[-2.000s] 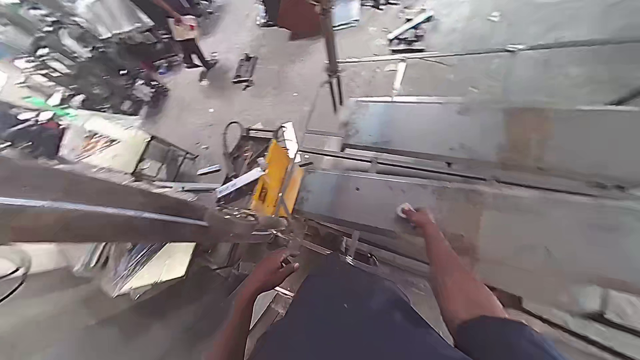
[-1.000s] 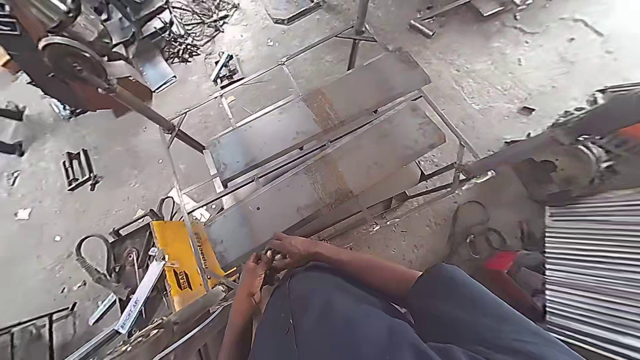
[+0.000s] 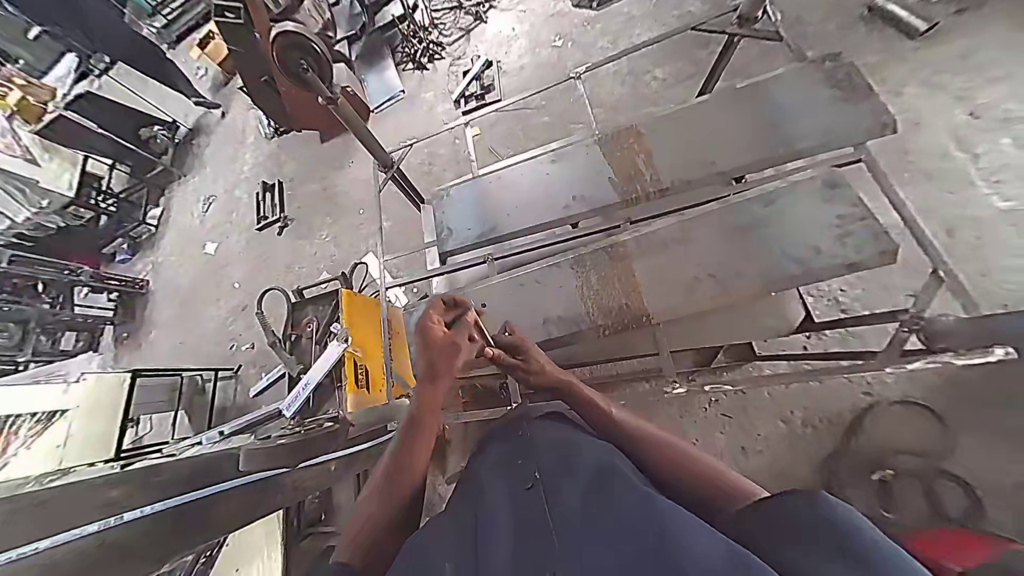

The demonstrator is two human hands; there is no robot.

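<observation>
My left hand (image 3: 444,336) and my right hand (image 3: 520,358) are close together over the near left end of a steel sheet panel (image 3: 720,256). Between them is a small thin object (image 3: 483,328), pinched by the thumb and fingers of my right hand; what it is cannot be told. My left hand's fingers are curled beside it, and whether they grip it is unclear. A second steel panel (image 3: 544,184) lies parallel beyond the first, and both rest on a thin metal frame (image 3: 920,216). Each panel has a brown rusty band across it.
A yellow ESAB welding machine (image 3: 364,352) with cables stands left of my hands. A long steel beam (image 3: 160,504) crosses the lower left. A machine with a round wheel (image 3: 302,54) stands at the upper left. Coiled cable (image 3: 904,464) lies on the floor at right.
Two seconds ago my right hand was apart from the left, out on the panel with a small pale object. Since then my hands have come together. The view has turned strongly.
</observation>
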